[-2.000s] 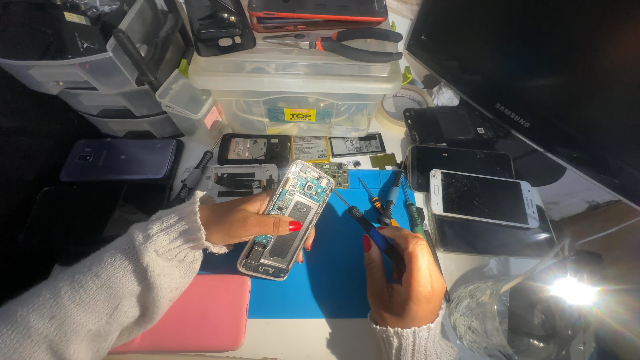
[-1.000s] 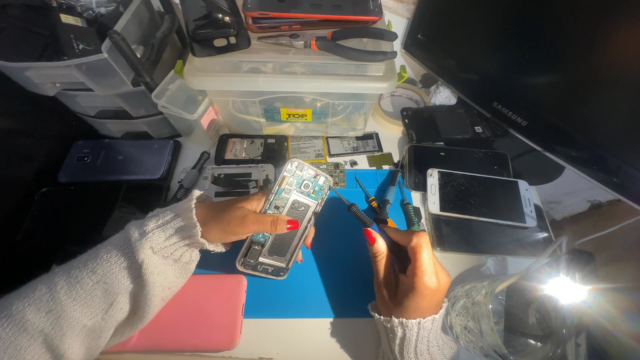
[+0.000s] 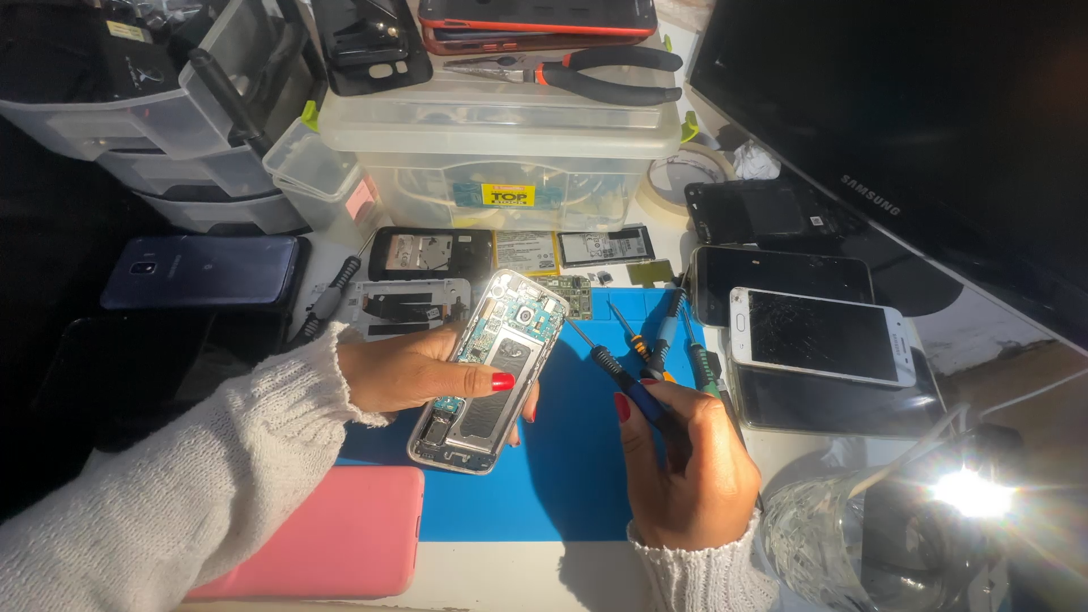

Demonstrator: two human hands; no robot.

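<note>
My left hand (image 3: 425,374) grips an opened smartphone (image 3: 493,374) with its circuit board and inner frame showing, tilted above a blue work mat (image 3: 586,501). The thumb lies across the phone's middle. In my right hand (image 3: 693,467) is a precision screwdriver (image 3: 642,399) with a dark blue handle, its thin shaft pointing up and left, close to the phone's right edge. Just beyond that hand lie several more screwdrivers, among them a blue one (image 3: 667,327), one with an orange and black handle (image 3: 639,344) and a green one (image 3: 704,365).
Phone batteries (image 3: 605,246), a loose circuit board (image 3: 565,293) and phone frames (image 3: 412,306) lie behind the mat. A lidded plastic box (image 3: 501,127) carries pliers (image 3: 578,75). At right are a cracked white phone (image 3: 820,336), a monitor (image 3: 918,110) and a glass vessel (image 3: 816,527); a pink phone case (image 3: 340,535) is front left.
</note>
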